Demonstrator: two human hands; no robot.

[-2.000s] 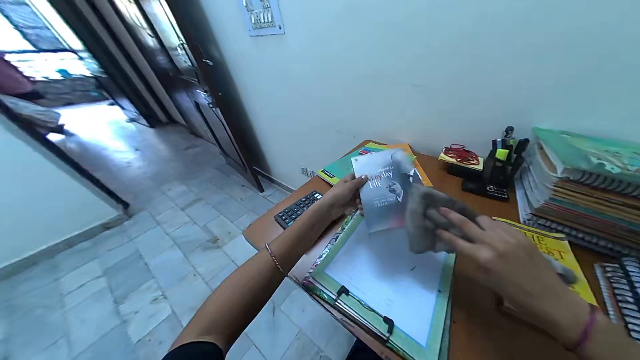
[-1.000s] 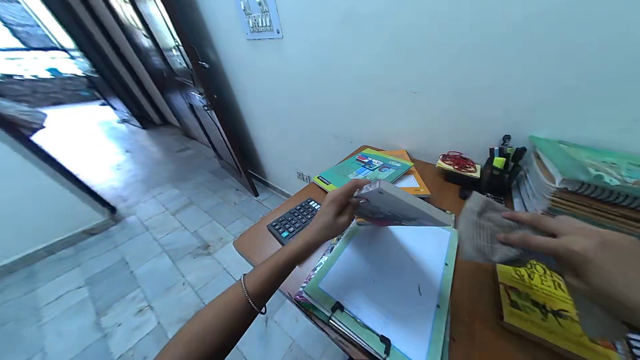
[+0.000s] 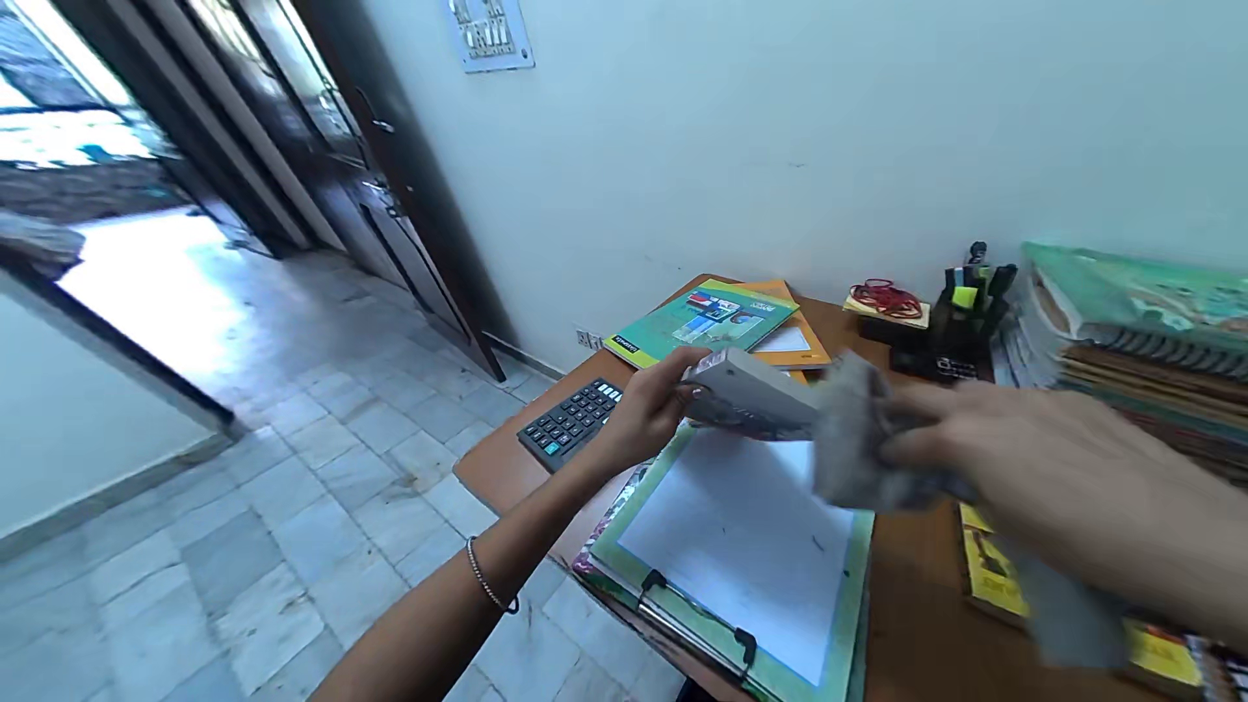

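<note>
My left hand (image 3: 655,405) grips one end of a grey-covered paperback book (image 3: 756,395), tilted so that an edge faces up, above a green clipboard with white paper (image 3: 741,536). In my right hand (image 3: 965,439) is a bunched grey cloth (image 3: 853,439), held against or very near the book's far end; motion blurs both. Part of the cloth hangs below the hand. A yellow book (image 3: 990,565) lies partly hidden under my right forearm. The black calculator (image 3: 575,421) is just left of my left hand.
Behind the clipboard lie a green book (image 3: 702,322) and an orange folder (image 3: 809,336). Red string (image 3: 885,298) rests on a small pad beside a black pen holder (image 3: 960,331). Stacked spiral notebooks (image 3: 1150,341) stand at the right. The desk's left edge borders a tiled floor.
The book's printed front faced me two seconds ago; it is now tilted edge-up. Since one second ago, my right hand with the cloth has moved left to the book's end.
</note>
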